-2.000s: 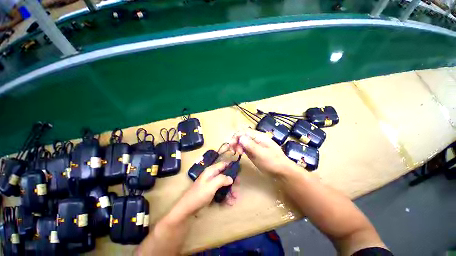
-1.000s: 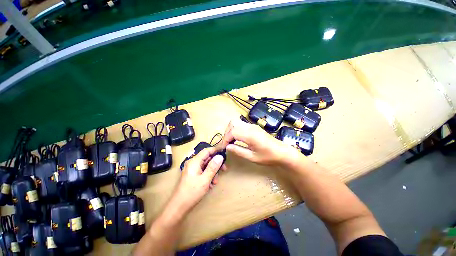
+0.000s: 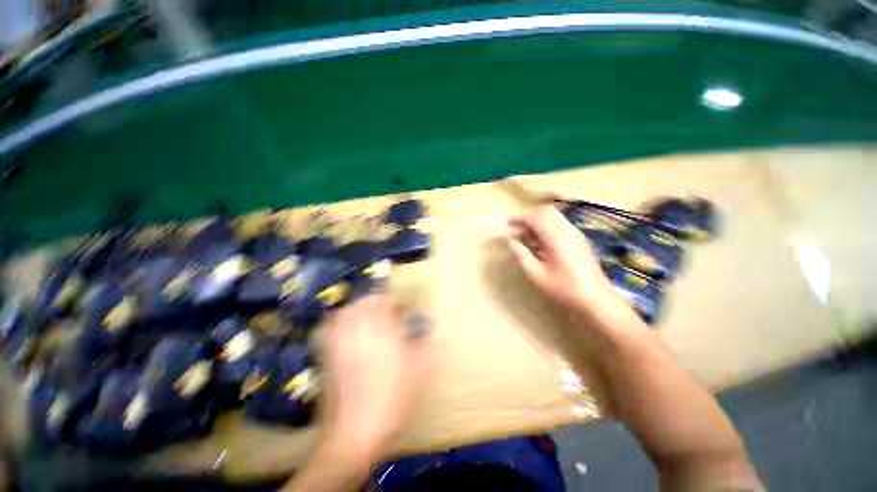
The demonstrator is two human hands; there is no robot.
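Note:
The frame is strongly blurred. My left hand is over the bench at the right edge of the left group of black power banks; a small dark piece shows at its right side, but whether it holds a unit cannot be told. My right hand is raised beside the right group of power banks, with its fingers curled and no unit visible in them. Dark cables run left from the right group, partly behind my right hand.
The bench has a tan cardboard covering. Beyond it is the green conveyor belt with a pale metal rail. My dark blue clothing shows at the bottom, and grey floor lies at the lower right.
My hands have moved apart. My left hand has gone left to the left group and my right hand has moved right to the right group. The view has shifted and blurred.

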